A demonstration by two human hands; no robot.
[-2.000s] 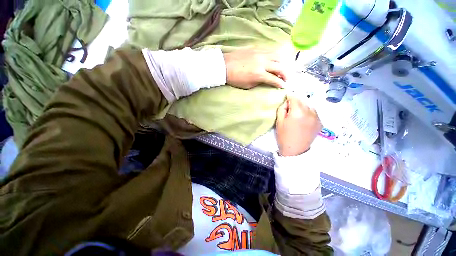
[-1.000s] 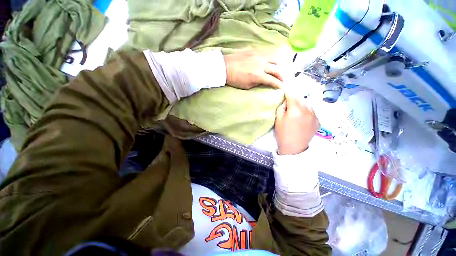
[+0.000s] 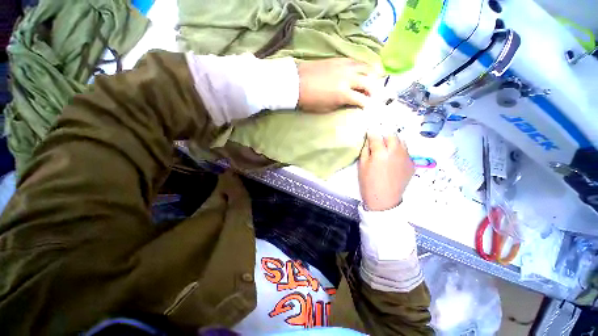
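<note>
A light green knit garment piece point(image 3: 301, 141) lies on the white table, its right edge left of the machine's needle area. My left hand point(image 3: 333, 84) lies flat on the cloth, fingertips at its right edge. My right hand point(image 3: 385, 172) is just below, with thumb and fingers closed together at the cloth's edge; the glare hides what the fingertips pinch. The sewing machine point(image 3: 524, 98), white with a blue stripe and "JACK" lettering, stands at the right. Its presser foot area point(image 3: 414, 97) is right of my fingertips and washed out by light.
A green garment heap point(image 3: 56, 79) lies at the left. A lime-green holder point(image 3: 412, 33) hangs by the machine head. Pens point(image 3: 423, 161), red-orange handled scissors point(image 3: 486, 237), paper slips point(image 3: 467, 154) and clear plastic lie right of my right hand. A plastic bag point(image 3: 462, 298) hangs below the table edge.
My right hand has shifted slightly down from my left hand, opening a small gap between their fingertips. The view has shifted slightly. The hands otherwise stay at the cloth's edge.
</note>
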